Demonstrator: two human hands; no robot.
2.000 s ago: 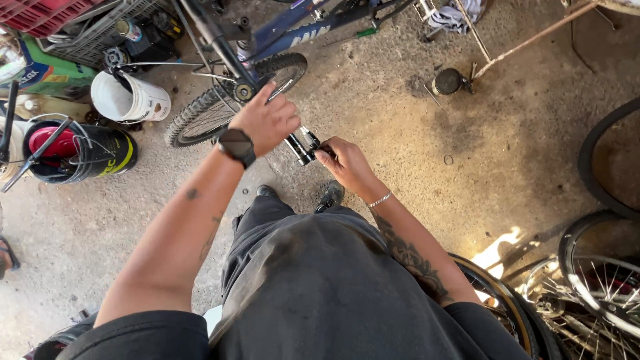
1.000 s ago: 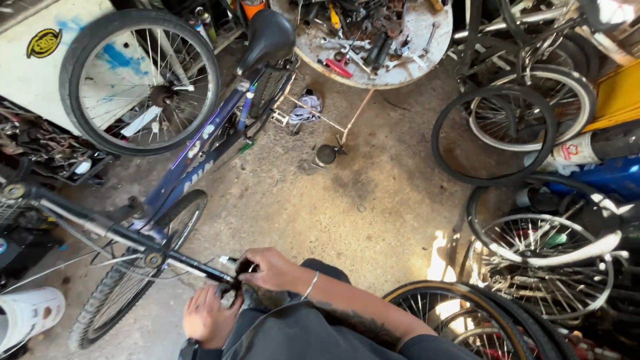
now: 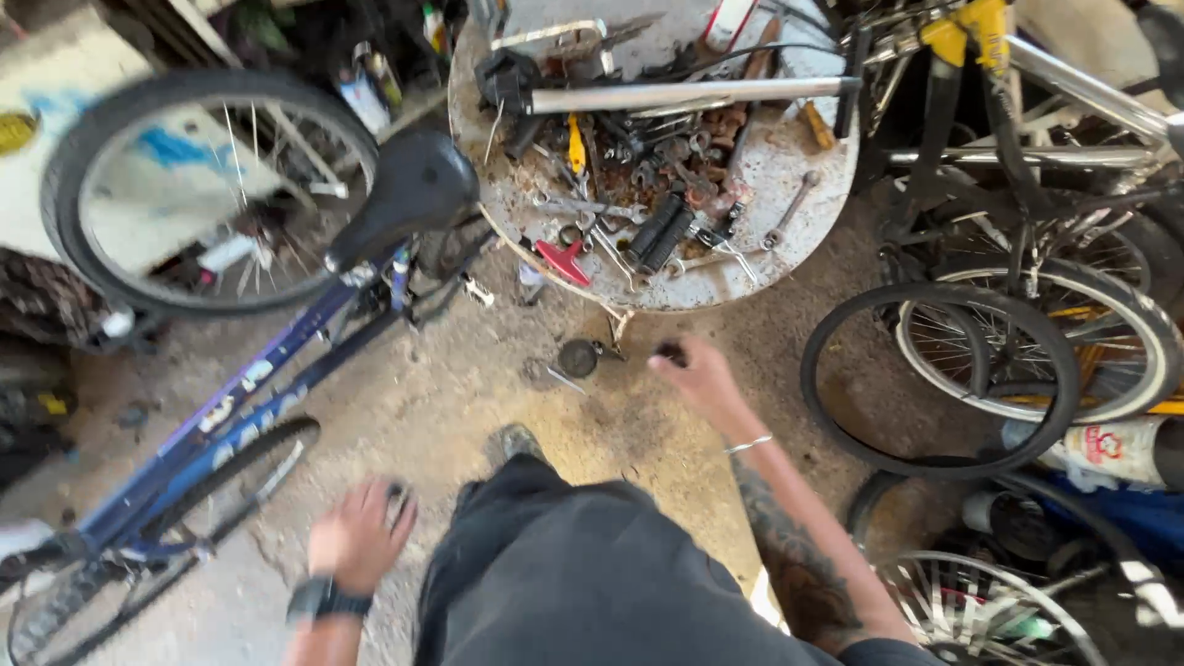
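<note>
My right hand (image 3: 705, 384) is raised in front of the round table, its fingers closed on a small dark part (image 3: 671, 352) that is too blurred to name. Low on the left, my left hand (image 3: 363, 532) hangs over the floor with a small dark object (image 3: 398, 496) between thumb and fingers. The blue bicycle frame (image 3: 231, 407) with its black saddle (image 3: 412, 194) lies left of both hands, and neither hand touches it. Beyond my right hand, the round metal table (image 3: 490, 199) holds wrenches, a pair of black handlebar grips (image 3: 659, 231) and a red T-shaped tool (image 3: 562, 262).
A bicycle wheel (image 3: 65, 185) stands at the upper left. Loose tires (image 3: 814, 388), spoked wheels (image 3: 1161, 370) and a silver frame tube (image 3: 1082, 88) crowd the right side. A round dark metal object (image 3: 578, 358) sits on the concrete floor below the table edge.
My hands have come apart from the bicycle's handlebar tube, where both were one second ago. The right hand is now toward the table. The view has swung to the right.
</note>
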